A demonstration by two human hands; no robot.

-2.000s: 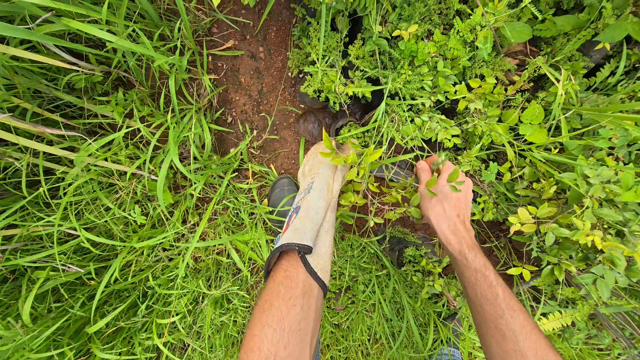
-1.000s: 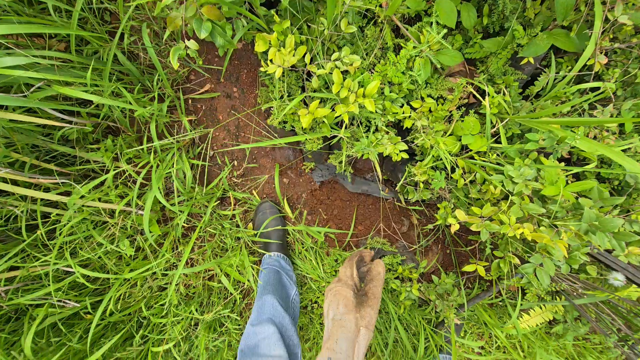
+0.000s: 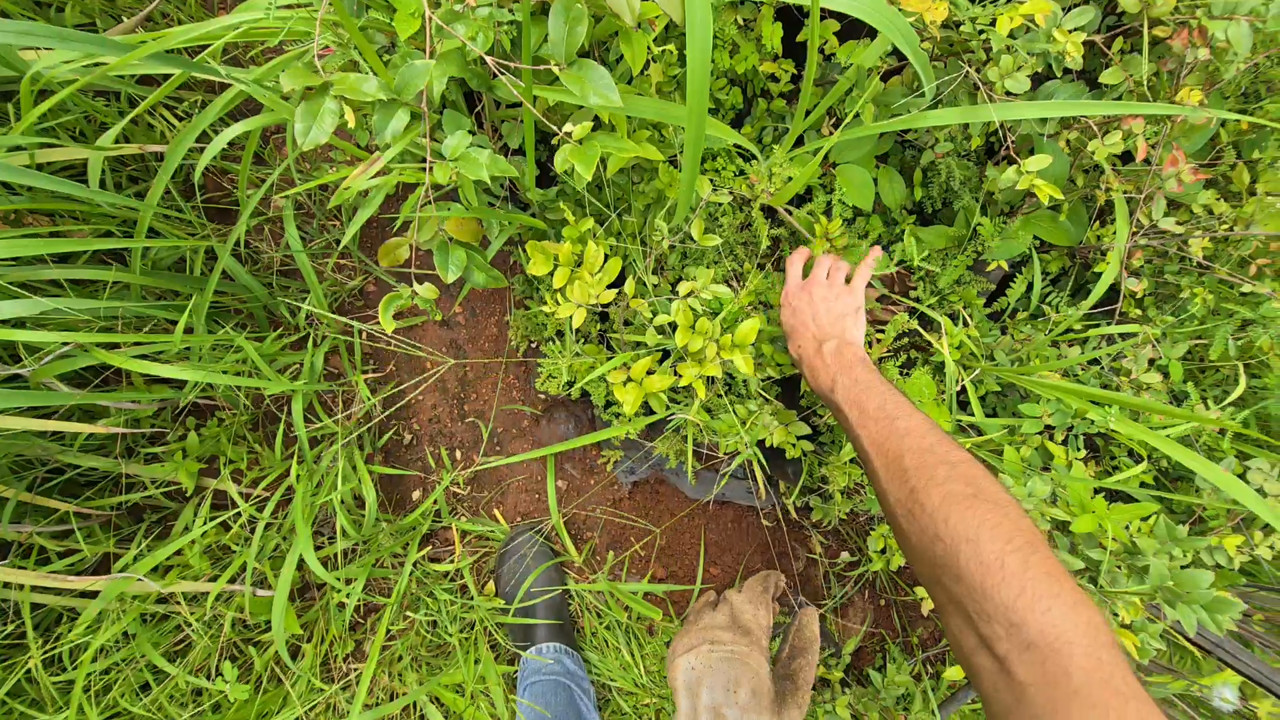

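Note:
My left hand (image 3: 740,645), in a soiled tan work glove, is low in the view over the edge of the reddish soil (image 3: 660,535). A small dark thing shows between its thumb and fingers; whether it is gripped I cannot tell. My bare right hand (image 3: 828,300) reaches into the leafy plants (image 3: 700,335), its fingers spread and bent beside a thin stem (image 3: 792,222). The fingertips are partly among leaves, so any hold on the stem is unclear. Between the hands, dark plastic sheeting (image 3: 700,484) shows at the foot of the plants.
Long grass (image 3: 150,370) covers the left side. My dark boot (image 3: 535,590) stands at the soil's lower edge. Dense low foliage (image 3: 1130,400) fills the right, with a dark strip or pipe (image 3: 1225,650) at lower right. Leafy twigs (image 3: 450,200) hang over the soil.
My right hand, out of view one second ago, is back in view among the leaves. My gloved left hand was at the plants' base two seconds ago and is now lower, nearer my body.

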